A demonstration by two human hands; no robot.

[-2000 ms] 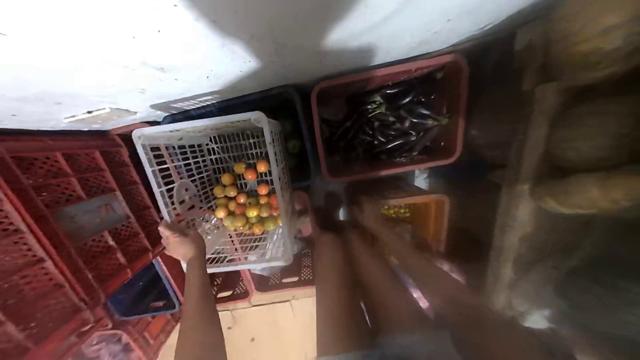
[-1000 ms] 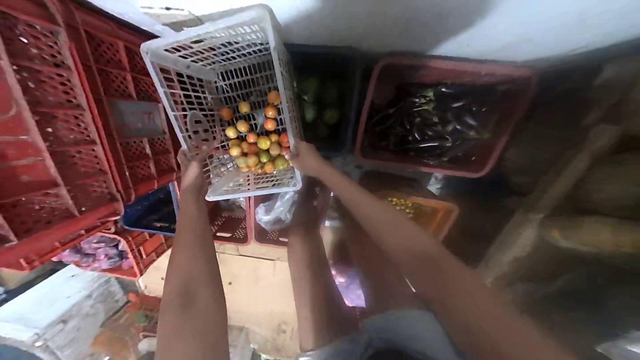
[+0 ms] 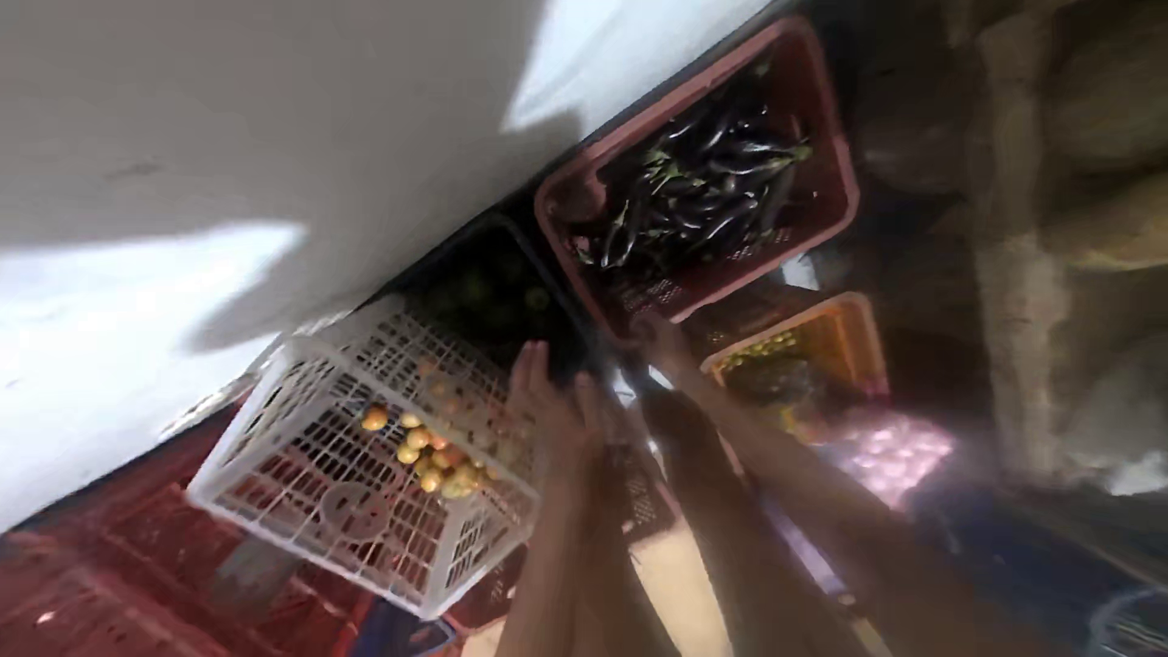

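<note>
The white plastic crate point(image 3: 479, 529) leans at a tilt at the lower left, with several orange and yellow tomatoes point(image 3: 438, 456) gathered toward its right side. My left hand point(image 3: 552, 406) is beside that crate's right wall, fingers apart, over the near edge of a dark crate point(image 3: 525, 233) with dim green produce inside. At the near left corner of the red crate point(image 3: 844, 182) of eggplants point(image 3: 703, 192) is my right hand point(image 3: 662, 342). Blur hides whether its fingers grip the rim.
An orange crate point(image 3: 871, 342) with small yellow-green produce stands right of my right arm, near a blurred pink bundle point(image 3: 890, 452). Red crates point(image 3: 173, 557) fill the lower left. A white wall point(image 3: 274, 119) borders the crates. My legs are between my arms.
Both hands have left the white crate, which they held one second ago. My right hand has moved to the eggplant crate. The white crate now sits more tilted. The view has turned.
</note>
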